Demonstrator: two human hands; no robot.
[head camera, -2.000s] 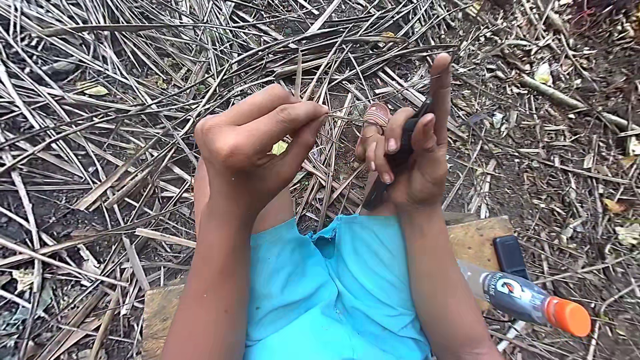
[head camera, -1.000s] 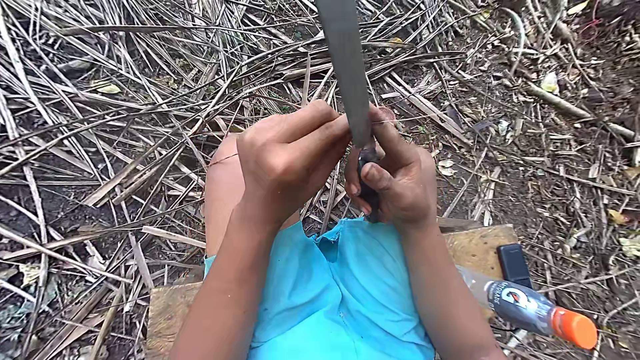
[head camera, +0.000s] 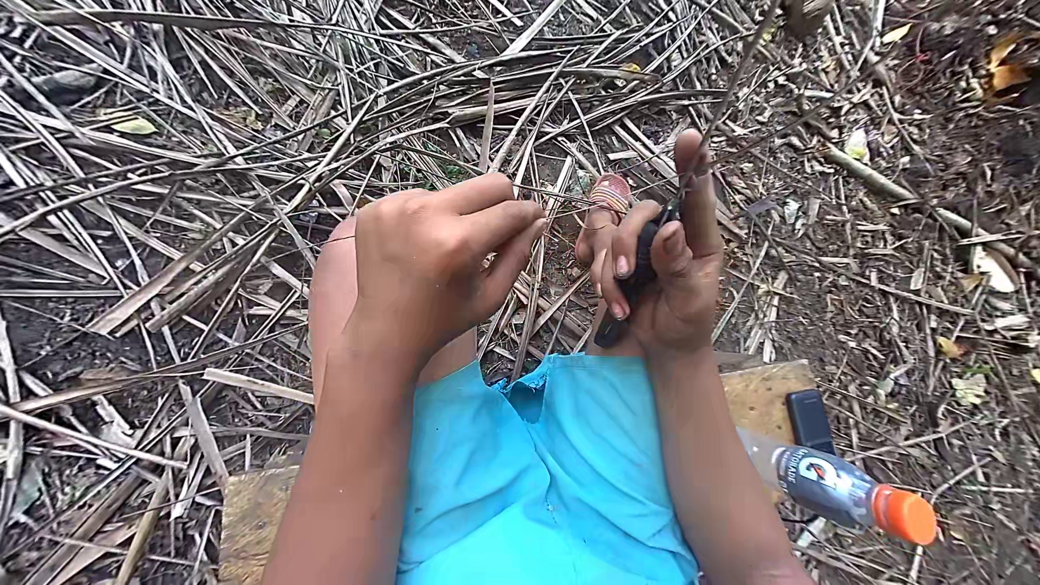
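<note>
My left hand (head camera: 443, 260) is raised over my left knee, fingertips pinched on a thin dark strand (head camera: 561, 195) that runs toward my right hand. My right hand (head camera: 670, 268) has its lower fingers curled round the black handle (head camera: 642, 264) of a large knife. Its index finger points up, and the blade appears only as a narrow dark line, seen edge-on. A rounded pinkish thing (head camera: 611, 191) with thin bands around it shows beside the right fingers; I cannot tell what it is. Where the strand ends is unclear.
Blue shorts (head camera: 536, 487) cover my lap on a wooden seat (head camera: 768, 394). At its right lie a black flat device (head camera: 810, 418) and a Gatorade bottle (head camera: 829, 483) with an orange cap. Dry stalks and leaf strips (head camera: 203, 187) cover the ground ahead.
One second ago the knife's broad blade stood up between my hands, which were close together. Now the hands are further apart, the blade is turned edge-on and the right index finger is extended.
</note>
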